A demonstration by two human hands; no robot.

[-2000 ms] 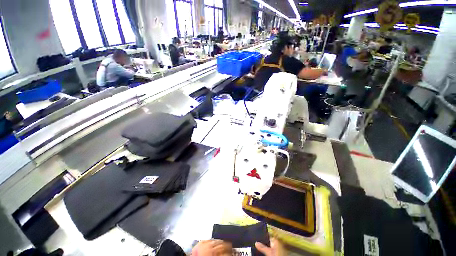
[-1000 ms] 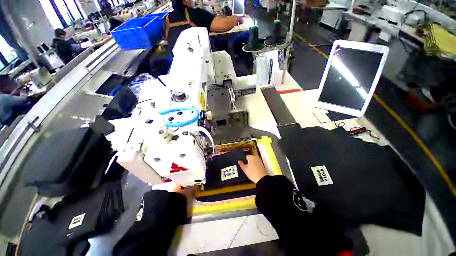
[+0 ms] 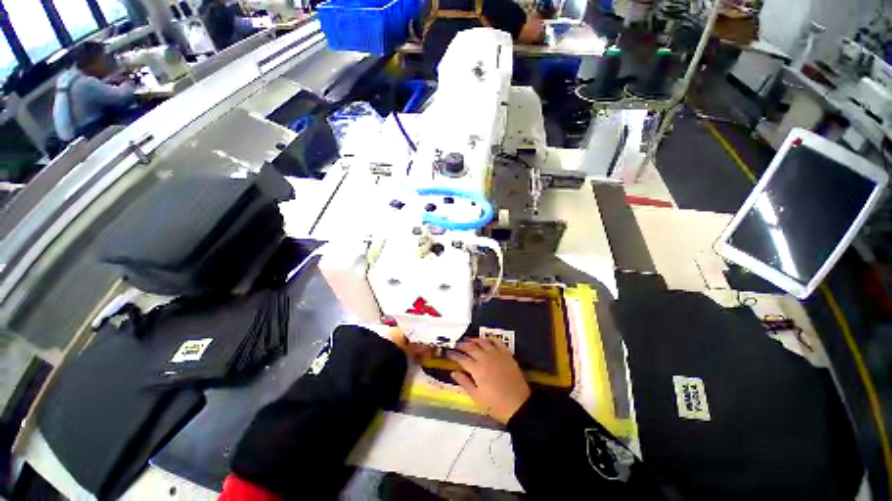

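Observation:
A black piece lies flat inside the brown-gold clamp frame, on the yellow-edged template base. A white label with black lettering lies on it, beside the machine head. My right hand rests palm down over the frame's front left part, fingertips just below the label, holding nothing visible. My left hand is at the frame's front left corner, mostly hidden by the machine head and sleeve. Its grip cannot be seen.
Black panels with a white label lie right of the machine. Fanned labelled pieces and a thick dark stack are at left. A tilted screen stands at right. A blue bin and people are beyond.
The view has shifted, so the machine appears further right. My right hand has moved from the piece's right side to the frame's front left, below the label. My left hand stays by the front left corner.

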